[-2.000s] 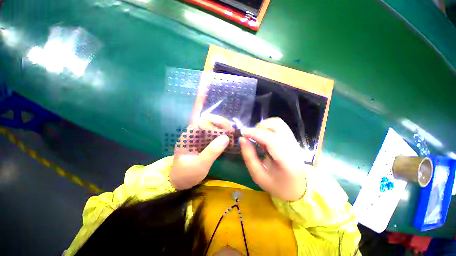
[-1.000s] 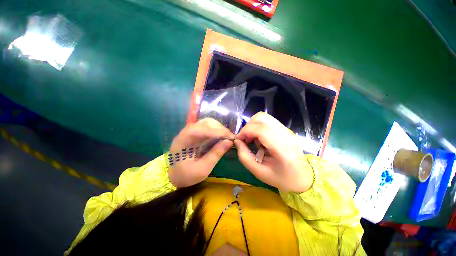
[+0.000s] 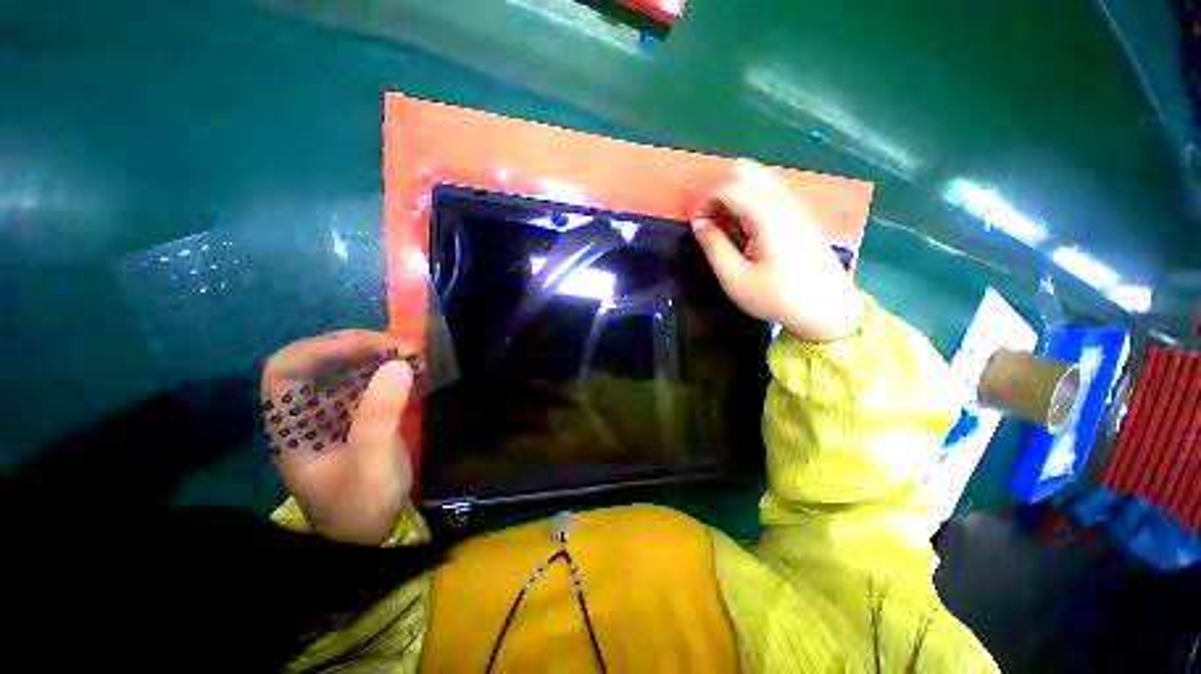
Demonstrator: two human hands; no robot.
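The black glossy LCD panel lies in the orange-red foam tray, with bright reflections on it. My left hand is at the panel's left edge and pinches the clear sticker sheet, whose rows of small dark dots show over the palm. My right hand is over the panel's far edge, right of its middle, with thumb and forefinger close together. I cannot tell whether something small is between them. A small silvery piece shows at the panel's near left corner.
A tan roll stands on white paper at the right, beside a blue tray. Red slatted pieces are at the far right. Another red tray is cut off at the top. A clear sheet lies at the left.
My hands have parted. My right hand has moved from beside my left hand to the panel's far edge. My left hand has moved left with the sheet. The view has shifted, showing more of the panel.
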